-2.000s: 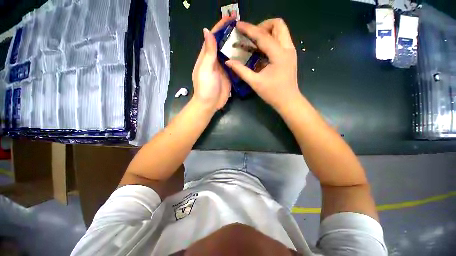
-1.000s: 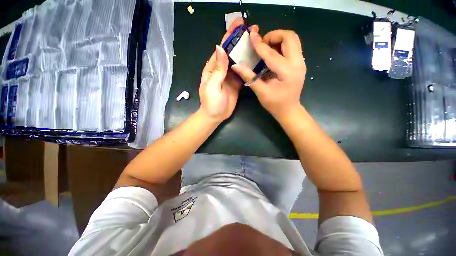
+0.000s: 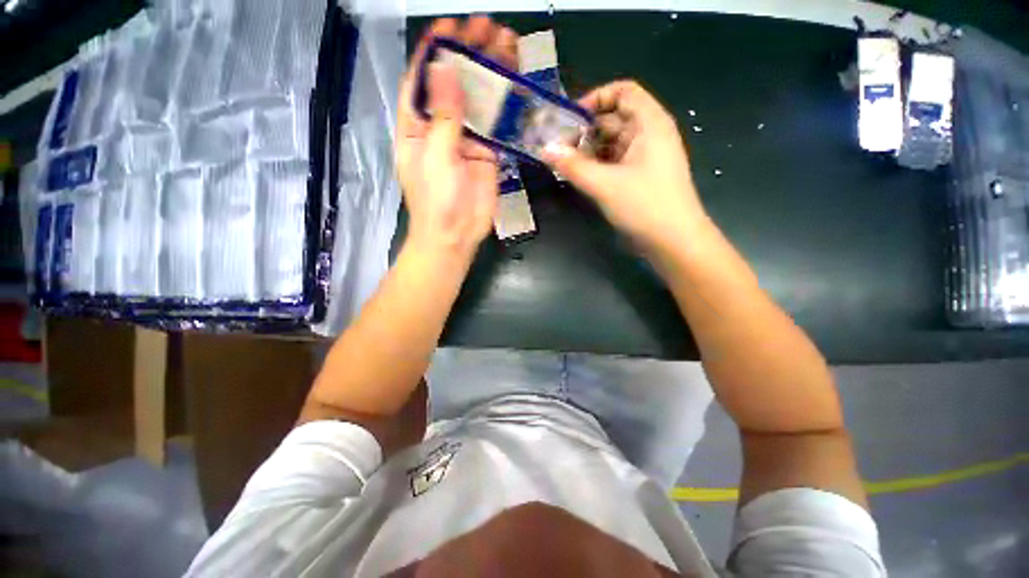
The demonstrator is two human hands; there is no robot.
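A deep blue housing (image 3: 513, 110) with a circuit board assembly inside is held between both hands above the bench, pale display part to the left, silvery keypad part to the right. My left hand (image 3: 446, 147) holds its left end, thumb over the pale part. My right hand (image 3: 632, 152) holds its right end; something dark shows at its curled fingers, too blurred to name. Another circuit board assembly (image 3: 515, 215) lies on the bench below the housing, partly hidden. A further pale piece with a blue band (image 3: 541, 59) shows above it.
Blister trays (image 3: 181, 169) with blue edges and a ribbed white liner lie at the left. Two board assemblies (image 3: 879, 96) lie at the upper right, beside clear trays (image 3: 993, 226). Tiny pale specks are on the green bench (image 3: 790, 248). A cardboard box (image 3: 243, 395) stands below left.
The housing has moved left and turned to lie more crosswise, with its silvery part now showing. My left hand has moved left. The board assembly below the housing now shows.
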